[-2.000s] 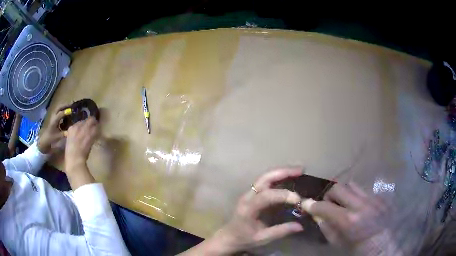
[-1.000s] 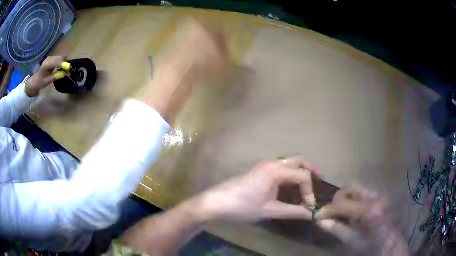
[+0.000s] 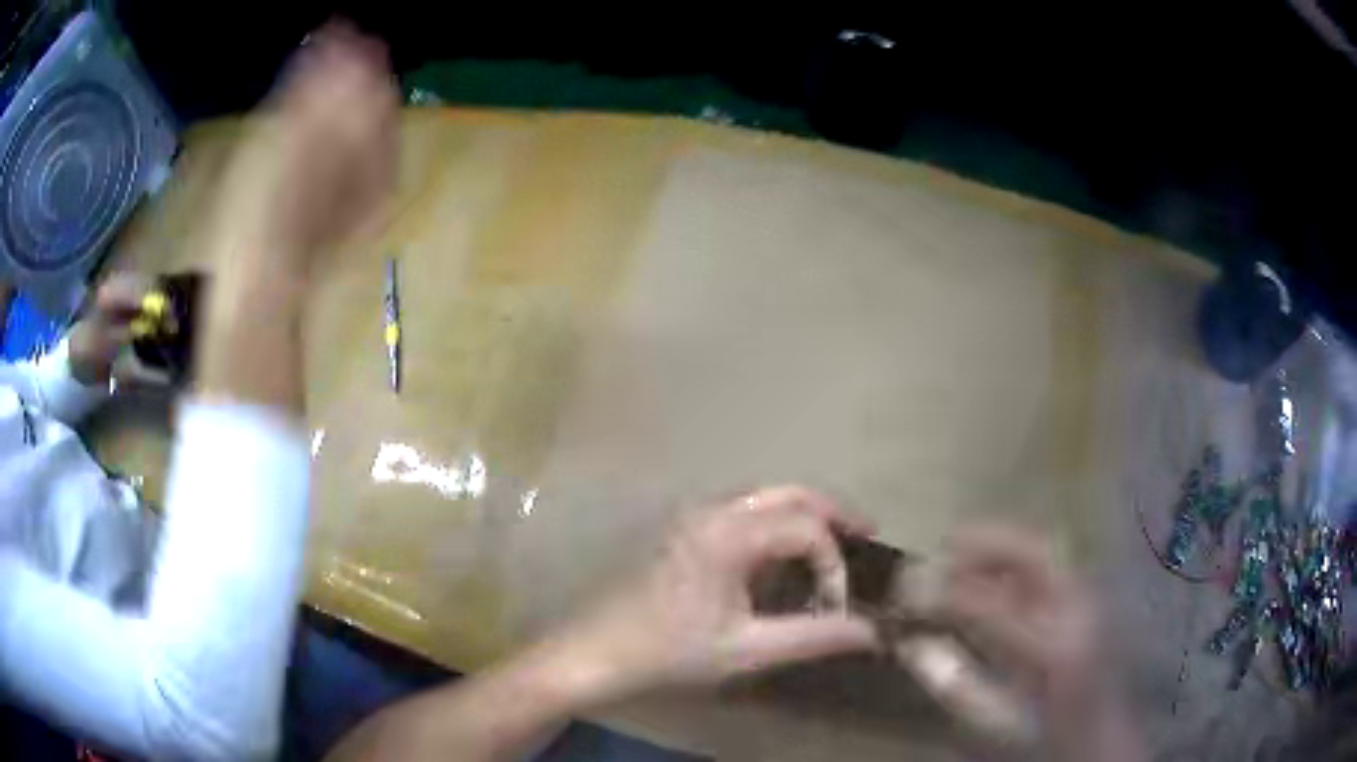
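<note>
A dark speaker housing (image 3: 871, 573) lies on its side at the table's near edge, mostly hidden behind and between my hands. My left hand (image 3: 767, 588) curls around its near-left part, with thumb and index fingertips close together at a small part too blurred to name. My right hand (image 3: 1012, 640) is strongly blurred to the right of it, its fingertips near my left fingertips. Whether my right hand holds anything cannot be told.
A co-worker's blurred arm (image 3: 261, 343) reaches over the table's left side; their other hand is at a black housing (image 3: 182, 325). Tweezers (image 3: 393, 328) lie on the table (image 3: 833, 328). A pile of wired boards (image 3: 1280, 573) is at right, a black cylinder (image 3: 1250, 320) behind. A fan (image 3: 72, 176) stands far left.
The co-worker's reaching arm has moved left and up, uncovering the tweezers. My hands remain at the housing; my right fingertips have shifted slightly. The view has shifted.
</note>
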